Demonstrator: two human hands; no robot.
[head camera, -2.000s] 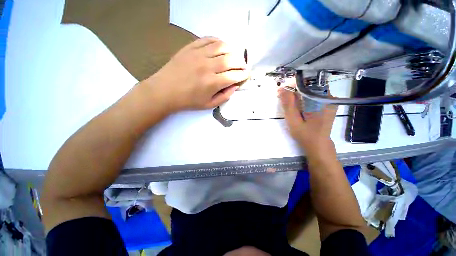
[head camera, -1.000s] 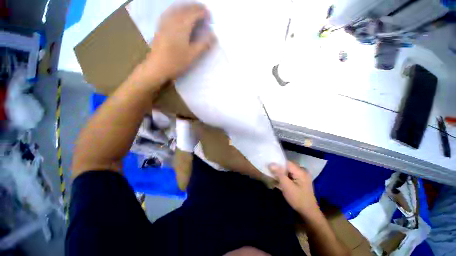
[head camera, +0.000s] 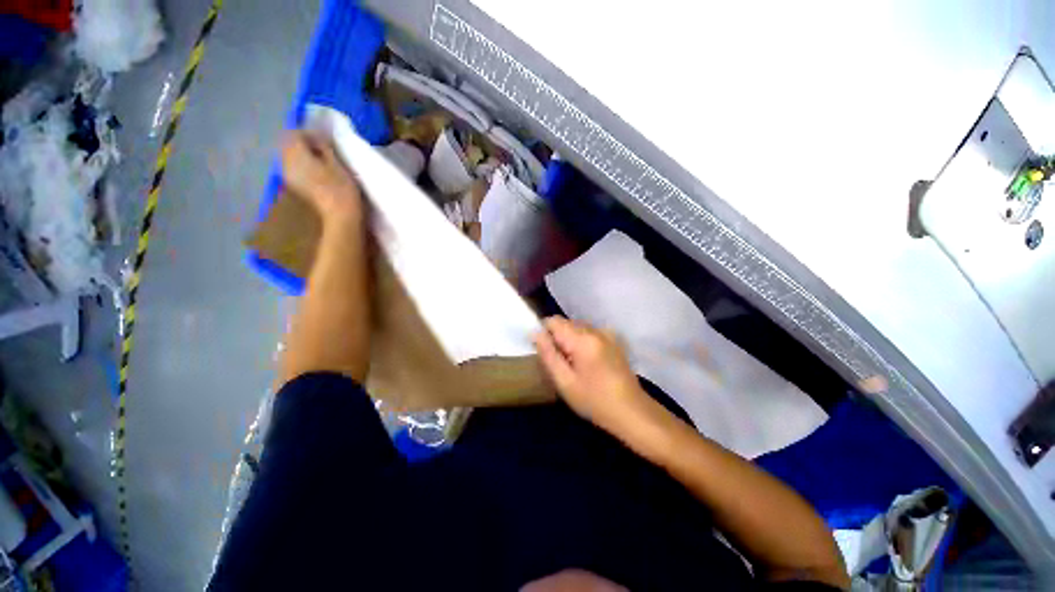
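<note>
My left hand grips one end of a white panel and a tan panel, over the left blue crate. My right hand pinches the other end of both near my lap. The white panel lies on the tan panel, which hangs below it; both are slightly blurred. Another pale cut piece lies across my lap to the right of my right hand.
The blue crate holds crumpled cut pieces. The table's front edge with its tape scale runs diagonally. The needle plate is at the right. A right-hand bin holds rolled pieces. Striped floor tape is at left.
The view has turned left and down. Both hands have carried the white and tan panels off the table edge to the left, over the crate and lap. The machine head is largely out of view.
</note>
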